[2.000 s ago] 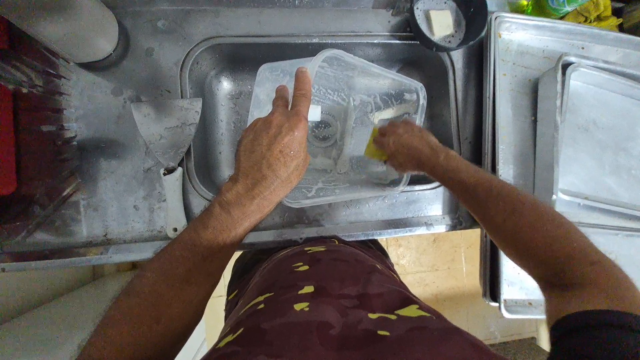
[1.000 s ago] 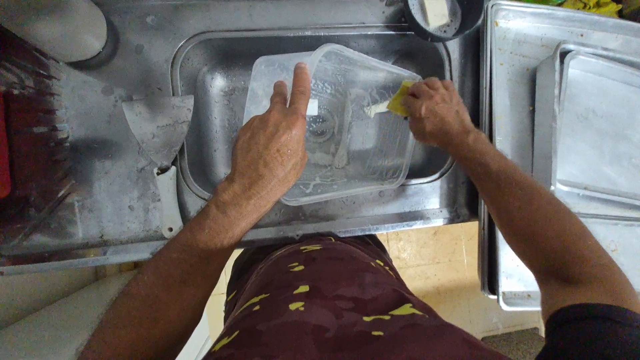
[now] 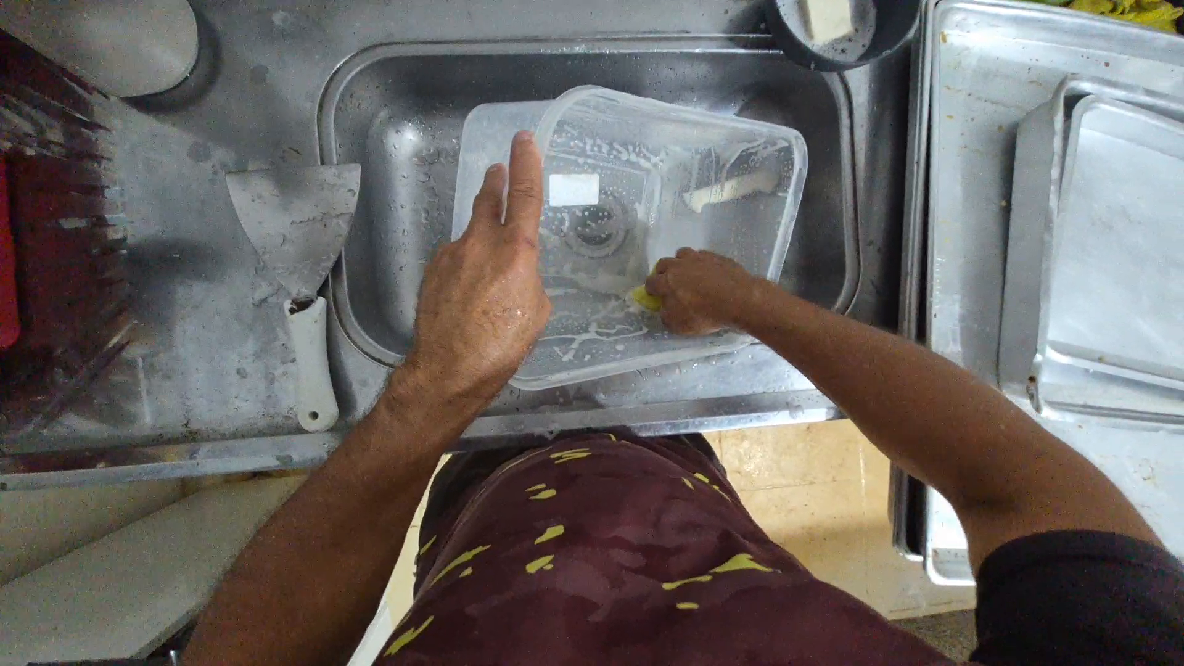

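A clear plastic container point(image 3: 712, 217) lies tilted in the stainless steel sink point(image 3: 388, 185), its open side facing up, with suds on its inner walls. My left hand point(image 3: 490, 277) rests against the container's left side, two fingers stretched out and apart; its thumb is hidden, so how firmly it holds is not visible. Inside the container, near its lower edge, my right hand point(image 3: 698, 291) is closed around a yellow sponge point(image 3: 645, 298), of which only a small part shows. A white label-like patch point(image 3: 573, 190) is on the container, and the drain shows through it.
Left of the sink lies a wide scraper point(image 3: 296, 222) with a white handle. A dark bowl point(image 3: 837, 55) holding a whitish block point(image 3: 826, 18) stands at the sink's back right corner. Metal baking trays point(image 3: 980, 111) are stacked at the right. A round pale object point(image 3: 139, 46) sits back left.
My right hand with the sponge has moved from the container's right edge down and left, into its lower part. My left hand has stayed at the left side.
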